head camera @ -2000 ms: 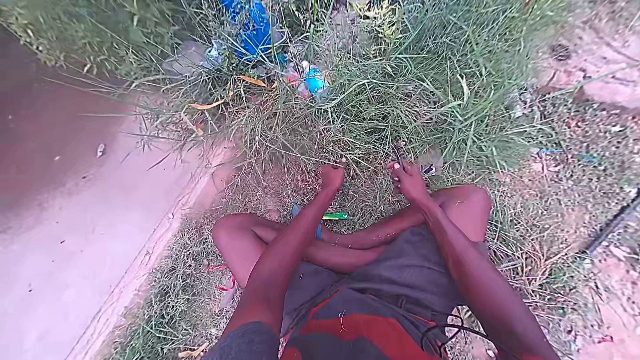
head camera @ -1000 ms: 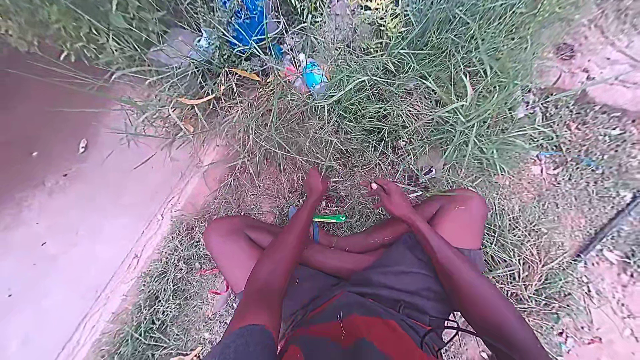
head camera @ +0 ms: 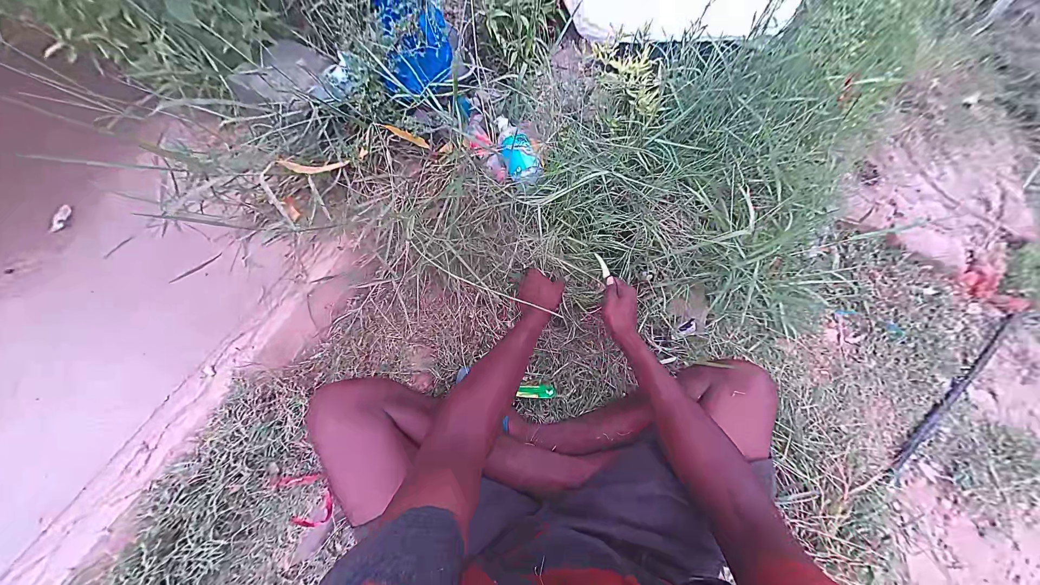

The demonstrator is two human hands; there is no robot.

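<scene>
My left hand (head camera: 540, 291) is closed around some grass stems at the near edge of the grass (head camera: 699, 187). Just right of it, my right hand (head camera: 619, 307) grips a small tool with a pale curved blade (head camera: 602, 266), likely a sickle or knife; its handle is hidden in the fist. The blade points up and away from me, apart from the left hand. A green wrapper or packet (head camera: 535, 392) lies on the dry grass in front of my crossed legs.
A concrete slab (head camera: 162, 325) runs along the left. Beyond the hands lie a plastic bottle with a blue label (head camera: 518, 154) and a blue plastic bag (head camera: 418, 53). A dark rod or pipe (head camera: 951, 394) lies at the right, and red strips (head camera: 325, 510) lie by the left knee.
Both hands have moved forward, away from my legs, since one second ago. The pale blade now points away from me. The view has tilted up, bringing a white object in at the top.
</scene>
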